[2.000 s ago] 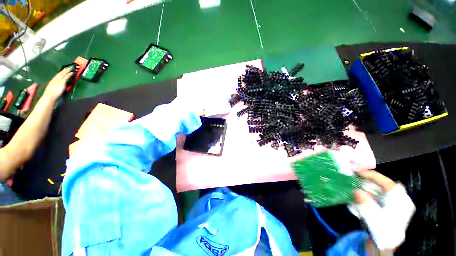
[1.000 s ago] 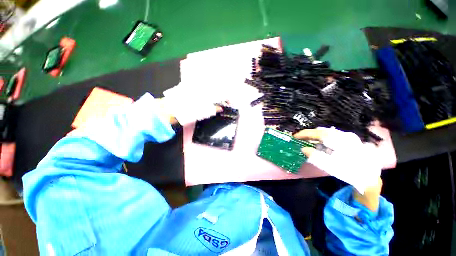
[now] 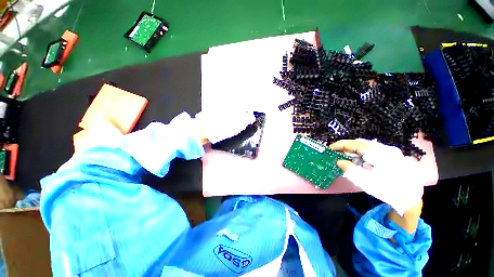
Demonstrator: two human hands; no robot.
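A black plastic housing (image 3: 248, 142), shallow and shiny inside, lies on the pink work sheet (image 3: 238, 176). My gloved left hand (image 3: 225, 125) is over its upper left part; its fingers are mostly hidden, and whether they grip the housing or a small part cannot be told. My gloved right hand (image 3: 374, 165), with bare fingertips, holds a green circuit board (image 3: 312, 164) by its right edge, just right of the housing. The board has a pale strip along its upper edge. A tangled heap of black toothed plastic strips (image 3: 352, 103) lies behind the board.
A blue and yellow parts box (image 3: 452, 100) full of toothed strips stands at right. A boarded housing (image 3: 146, 31) lies on the green belt (image 3: 216, 24). Orange foam pads (image 3: 112, 108) lie at left. A cardboard carton (image 3: 24, 238) is lower left, near another person's arm. A black bin (image 3: 460, 216) is lower right.
My right hand has brought the circuit board leftward from the lower right to above the pink sheet. My left hand has stayed at the housing. The neighbour's reaching arm has left the belt area.
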